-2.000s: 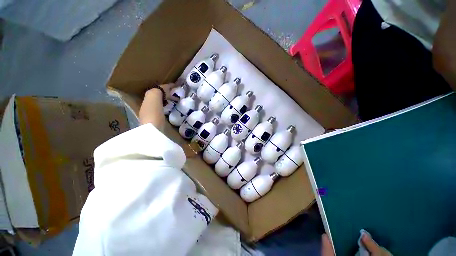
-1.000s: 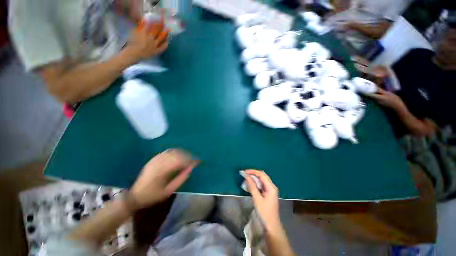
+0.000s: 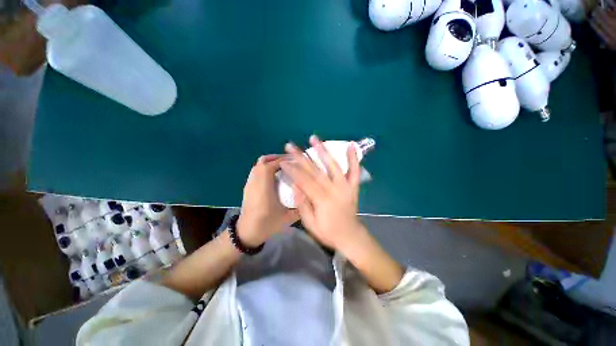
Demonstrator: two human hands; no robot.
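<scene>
A white light bulb security camera (image 3: 337, 150) lies between my two hands just over the near edge of the green table. Its silver screw base points up and to the right. My left hand (image 3: 262, 197) holds its rounded end from the left. My right hand (image 3: 328, 196) lies over its body with the fingers spread. A whitish edge of the wiping cloth (image 3: 365, 175) shows beside my right fingers; the rest is hidden under the hand. The camera's lens areas are not visible.
A translucent wash bottle (image 3: 111, 62) lies at the upper left of the green table (image 3: 270, 74), with another person's hand beside it. A camera pile (image 3: 492, 88) is at the upper right. A carton (image 3: 40, 312) with rows of cameras stands low at the left.
My hands have come together around a white camera; one second ago my left hand was empty and my right held only the cloth. The view has moved closer over the table.
</scene>
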